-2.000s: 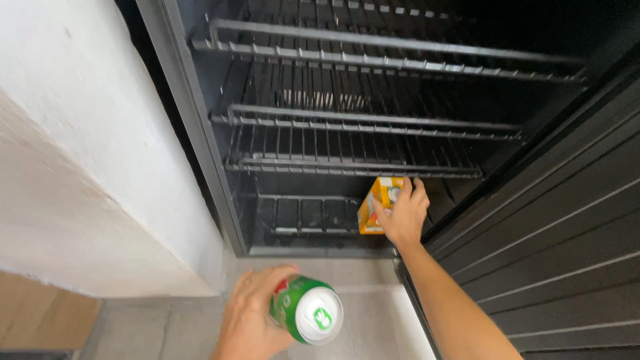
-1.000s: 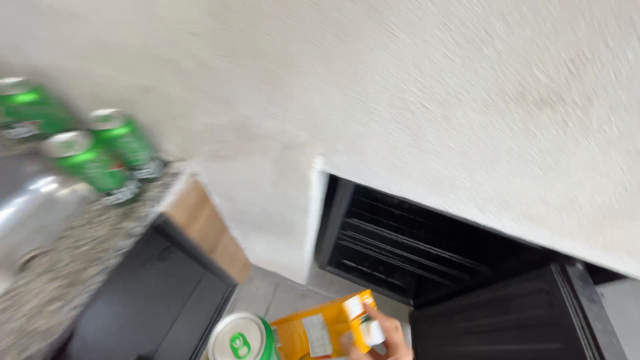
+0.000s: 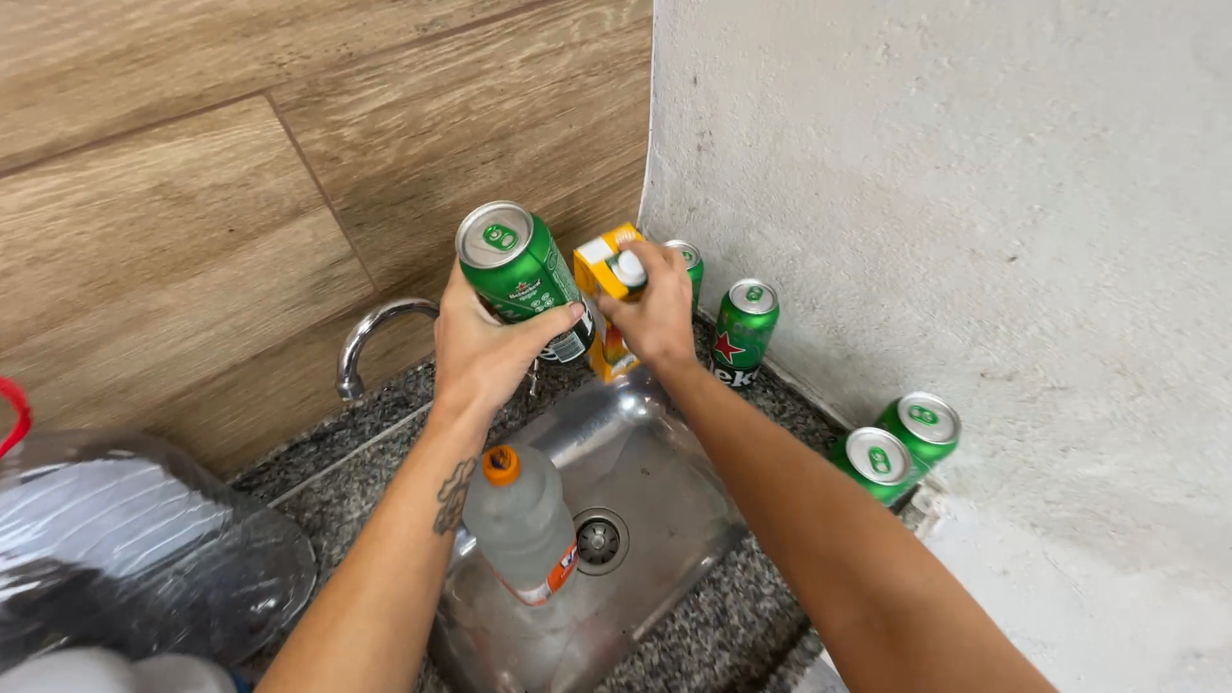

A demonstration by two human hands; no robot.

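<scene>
My left hand (image 3: 486, 351) is wrapped around a green Heineken beer can (image 3: 525, 274), held up left of the carton with its lid and pull tab toward me. My right hand (image 3: 654, 308) grips a yellow drink carton (image 3: 599, 269) by its top, near the white cap, at the back corner of the sink. Just behind this hand a second green can (image 3: 685, 258) is partly hidden. Another green can (image 3: 746, 327) stands to its right by the wall. Two more cans (image 3: 924, 423) stand together farther right on the granite counter.
A steel sink (image 3: 664, 568) lies below my hands, with a clear plastic bottle with an orange cap (image 3: 525, 525) in it. A curved chrome faucet (image 3: 361, 351) rises at the back left. A large clear plastic container (image 3: 144, 549) is at left. Wood-look tiles (image 3: 192, 212) and a white wall (image 3: 943, 212) meet behind.
The view has swung from the black fridge to the sink. Two seconds ago the carton was inside the fridge under my right hand; now it is held over the counter. My left hand still holds a can.
</scene>
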